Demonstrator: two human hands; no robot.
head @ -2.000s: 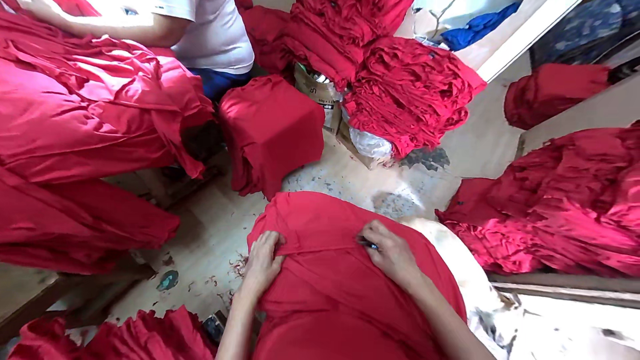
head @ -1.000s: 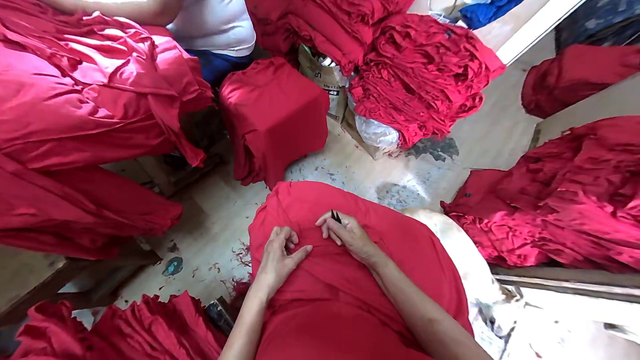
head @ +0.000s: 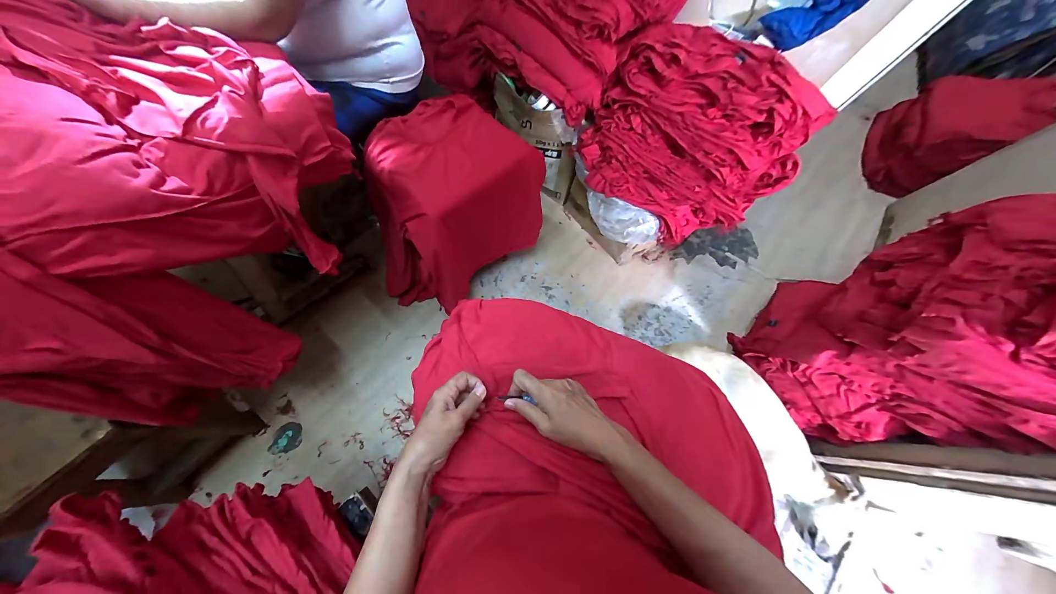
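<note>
Red fabric [head: 660, 412] is spread over my lap and a rounded support in front of me. My left hand [head: 450, 412] pinches a bit of this fabric between thumb and index finger. Close to its right, my right hand [head: 561, 408] holds a small tool [head: 521, 400] with a dark thin tip and a blue part, which points left toward the pinched spot. The fingers cover most of the tool, so its exact kind cannot be told. The two hands are apart, with a narrow gap between them.
A red-draped block [head: 454, 181] stands ahead on the floor. Heaped red fabric [head: 693, 124] lies beyond it, near a printed paper sack [head: 536, 132]. More red fabric is at left [head: 140, 165] and right [head: 932, 330]. A person in a white shirt [head: 355, 41] is at upper left.
The right hand has moved left and lower since two seconds ago, toward the left hand. The left hand was flatter on the fabric two seconds ago and now pinches it.
</note>
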